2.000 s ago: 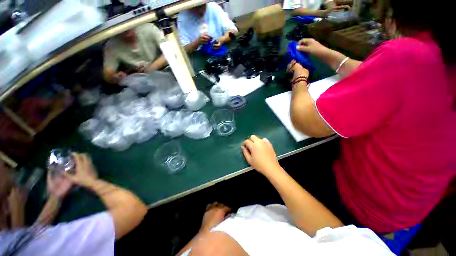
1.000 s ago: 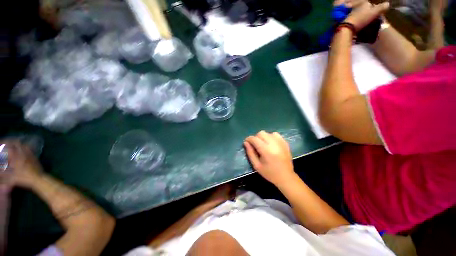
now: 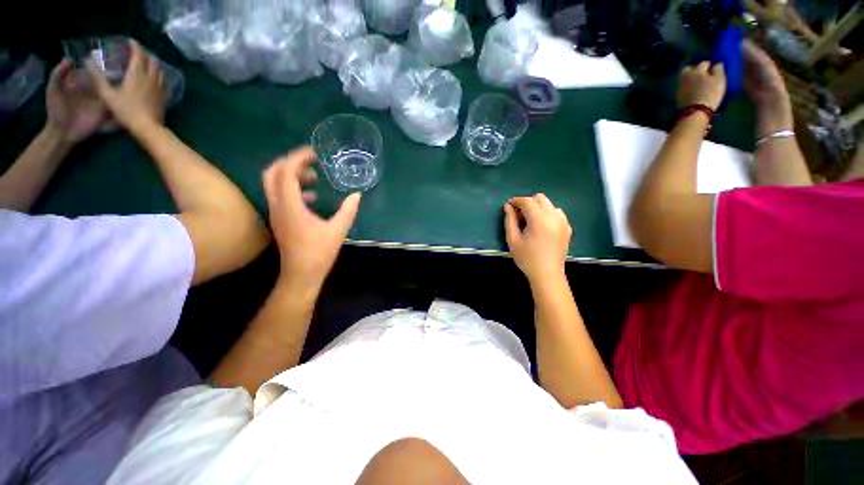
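A clear plastic cup (image 3: pixel 351 156) stands on the green bench in front of me. My left hand (image 3: pixel 305 213) is open at its near left side, fingers spread and slightly blurred; the fingertips are close to the cup, and I cannot tell if they touch it. A second clear cup (image 3: pixel 494 131) stands farther right. My right hand (image 3: pixel 539 230) rests at the bench edge with its fingers curled and nothing visible in it. Bagged cups (image 3: pixel 425 102) are heaped at the far side. A dark grey round part (image 3: pixel 538 97) sits beside the second cup.
At left, a person in lavender (image 3: pixel 90 284) handles a clear cup (image 3: pixel 112 62). At right, a person in pink (image 3: pixel 791 246) leans over a white sheet (image 3: pixel 621 175), hands near a blue cloth (image 3: pixel 729 57). Black parts (image 3: pixel 616 26) lie far right.
The view has turned and shifted. My left hand has come up from below the bench edge to the nearer cup and opened. My right hand still rests at the edge.
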